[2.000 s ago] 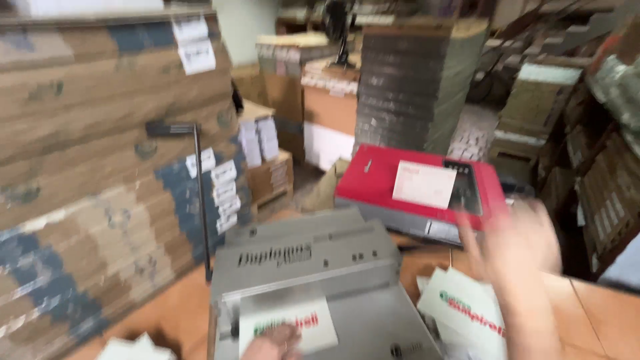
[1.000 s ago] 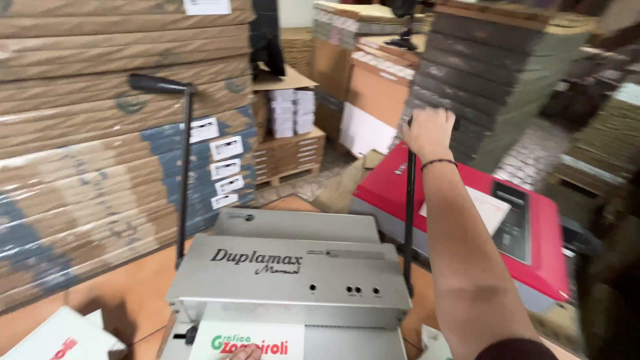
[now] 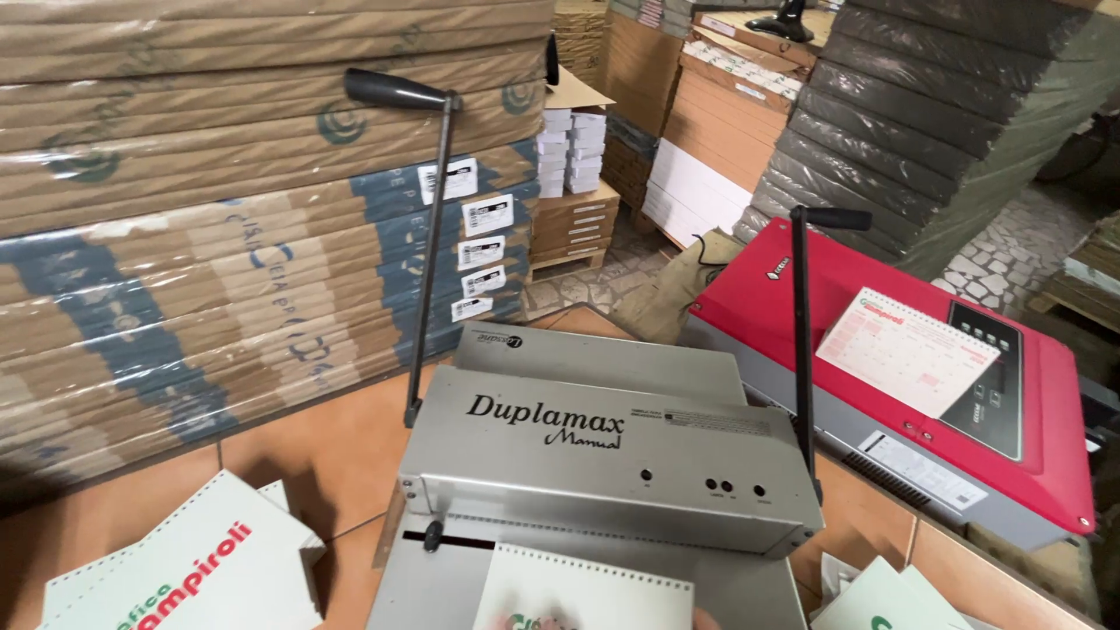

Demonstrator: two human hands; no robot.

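Note:
A grey manual punching machine (image 3: 604, 437) with two black lever handles stands on the tiled surface. In front of its slot lies a pad of white printed sheets (image 3: 586, 582), a row of holes along its top edge. Blurred fingertips of my left hand (image 3: 521, 619) are on the pad's face at the bottom edge of view. A fingertip of my right hand (image 3: 704, 619) touches the pad's right edge. Most of both hands is out of view. Punched printed sheets (image 3: 184, 560) lie left of the machine, and more printed sheets (image 3: 892, 599) lie to its right.
A red and grey machine (image 3: 927, 385) stands at the right with a printed calendar sheet (image 3: 901, 350) on top. Tall stacks of wrapped board (image 3: 262, 219) rise behind on the left, and dark wrapped stacks (image 3: 919, 131) at the back right. The right lever (image 3: 801, 332) stands upright near the red machine.
My right hand has let go of the right lever and come down to the pad. The pad has come out from the machine's slot, and its row of holes now shows.

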